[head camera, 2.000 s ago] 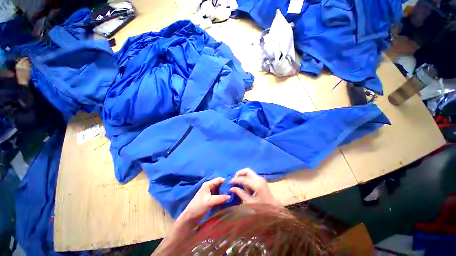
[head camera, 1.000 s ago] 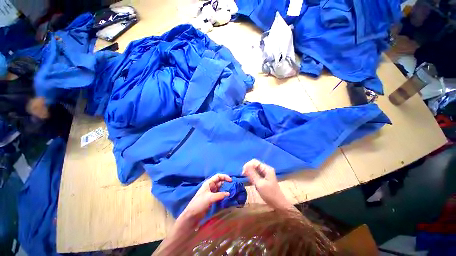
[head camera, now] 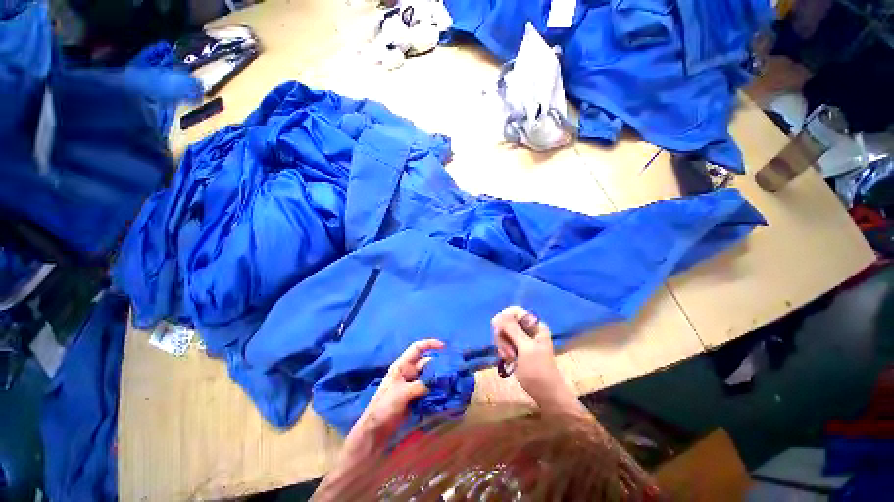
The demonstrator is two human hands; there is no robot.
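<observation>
A blue jacket [head camera: 441,284] lies spread on the pale wooden table, its shiny lining bunched to the left and a dark slanted pocket line [head camera: 359,302] on its shell. My left hand [head camera: 404,377] holds a gathered blue bunch, the sleeve cuff [head camera: 447,384], at the near edge of the jacket. My right hand [head camera: 521,343] is raised just right of the cuff, apart from it, fingers curled round a small dark thing, perhaps thread snips. The wearer's hair hides the forearms and the lower part of the cuff.
The table [head camera: 225,431] also bears a black phone [head camera: 202,114], a whitish plastic bag [head camera: 535,93], white scraps [head camera: 412,27], more blue garments [head camera: 652,78] and a brownish bottle [head camera: 790,162]. Blue cloth [head camera: 83,147] hangs blurred at the left.
My right hand has moved slightly right, away from the cuff. The bunched lining has shifted left and down. The blue cloth at far left has been lifted, and the phone shows more fully.
</observation>
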